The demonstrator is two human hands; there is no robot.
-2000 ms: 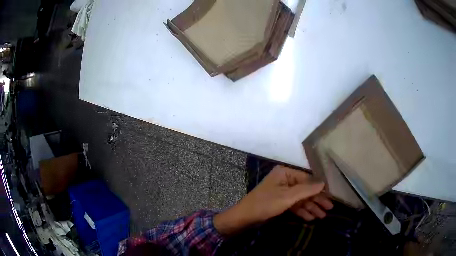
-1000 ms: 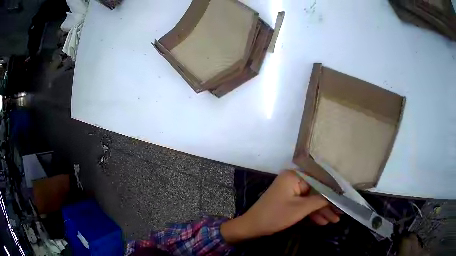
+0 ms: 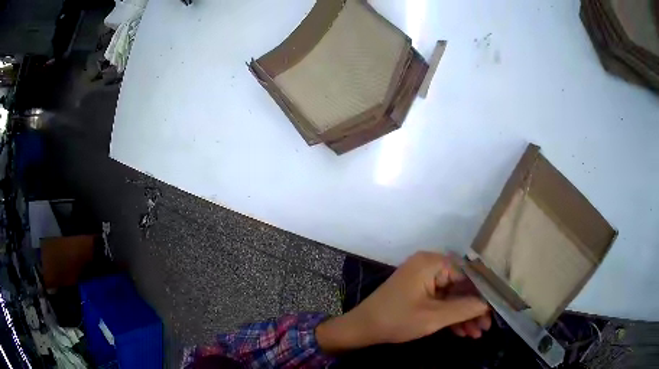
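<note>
A brown pocket piece (image 3: pixel 553 238) with a beige centre lies at the table's front edge, right of the middle. Tailor's shears (image 3: pixel 509 311) lie along its lower left edge, with the pivot screw low on the right and the handles out of sight. My left hand (image 3: pixel 426 303) is at the blades' tip end, its fingers curled beside the blades and the pocket's near corner. Blades and fingers hide whether it pinches fabric. My right hand is not visible; the area by the handles is dark and cut off.
A fanned pocket stack (image 3: pixel 339 72) lies on the white table (image 3: pixel 217 137), with a narrow brown strip (image 3: pixel 433 68) beside it. Another stack (image 3: pixel 625 36) is cut off at the far right. A blue bin (image 3: pixel 123 324) and a brown box (image 3: pixel 69 259) stand on the floor at left.
The pocket turned between the earlier frames and is turned again now. The blades, open apart a second ago, now look nearly closed. My left hand has moved from the pocket's edge to beside the blade tips.
</note>
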